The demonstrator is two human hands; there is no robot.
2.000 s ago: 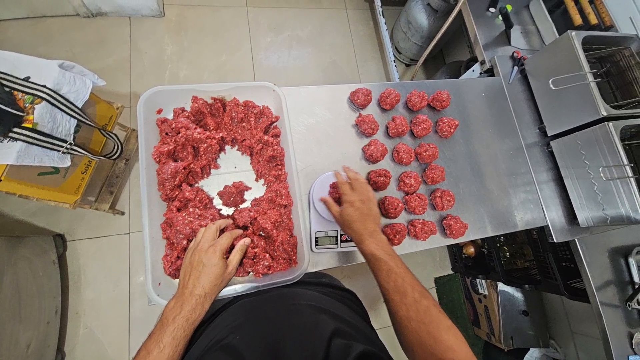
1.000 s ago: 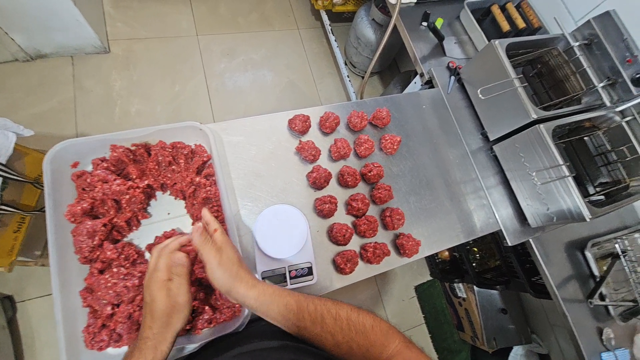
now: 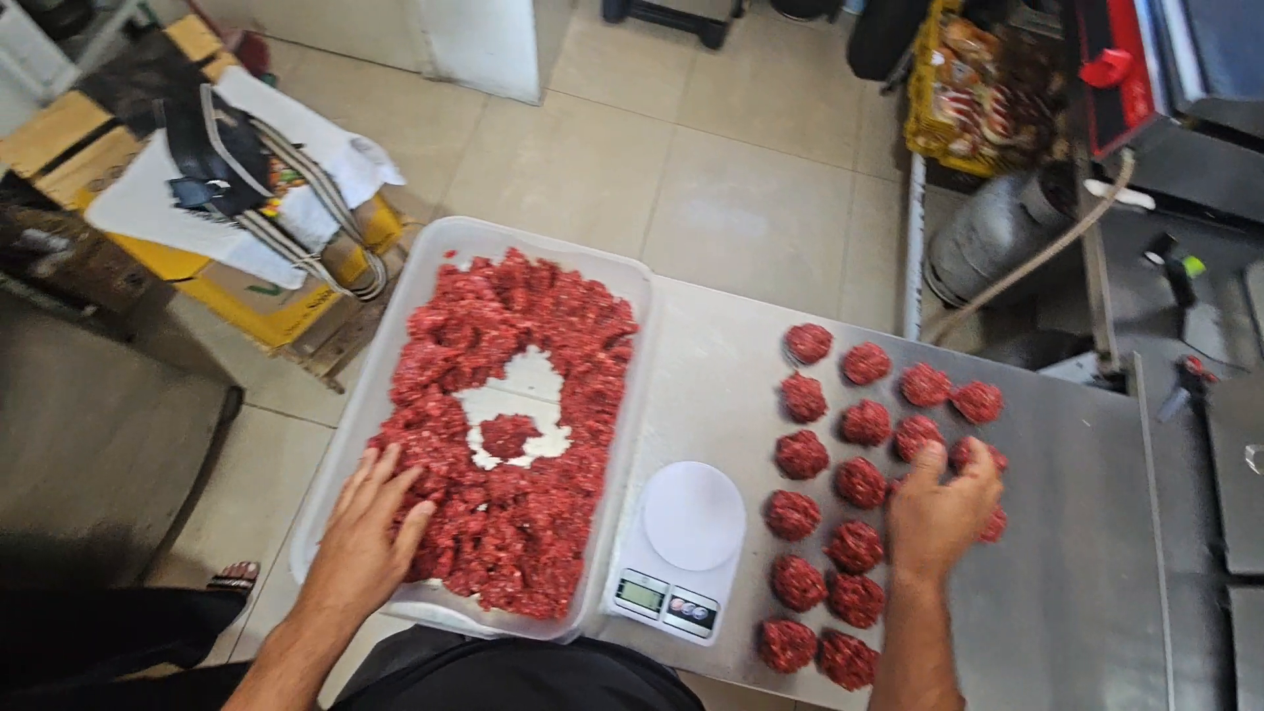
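Note:
Raw ground meat (image 3: pixel 513 533) fills much of a translucent plastic tub (image 3: pixel 642 395), with a bare patch in its middle holding one small clump. My left hand (image 3: pixel 370 528) rests its spread fingers on the meat's near left edge. Right of the tub, a white digital kitchen scale (image 3: pixel 694 513) has nothing on its round platform. Rows of meat balls (image 3: pixel 861 482) lie on the steel table. My right hand (image 3: pixel 940 504) is over the right-hand row, fingers curved down near a meat ball (image 3: pixel 978 454); whether it grips one is hidden.
The steel table (image 3: pixel 1066 553) extends right, beside a dark counter with utensils. Behind stand a gas cylinder (image 3: pixel 997 232) with a hose and a yellow crate (image 3: pixel 923 109). A bag (image 3: pixel 222 163) lies on a cloth over boxes at left. A person's foot (image 3: pixel 235 576) shows at lower left.
My hands were together over the tub one second ago; now they are apart, the right one moved over to the rows of balls. The view has swung left.

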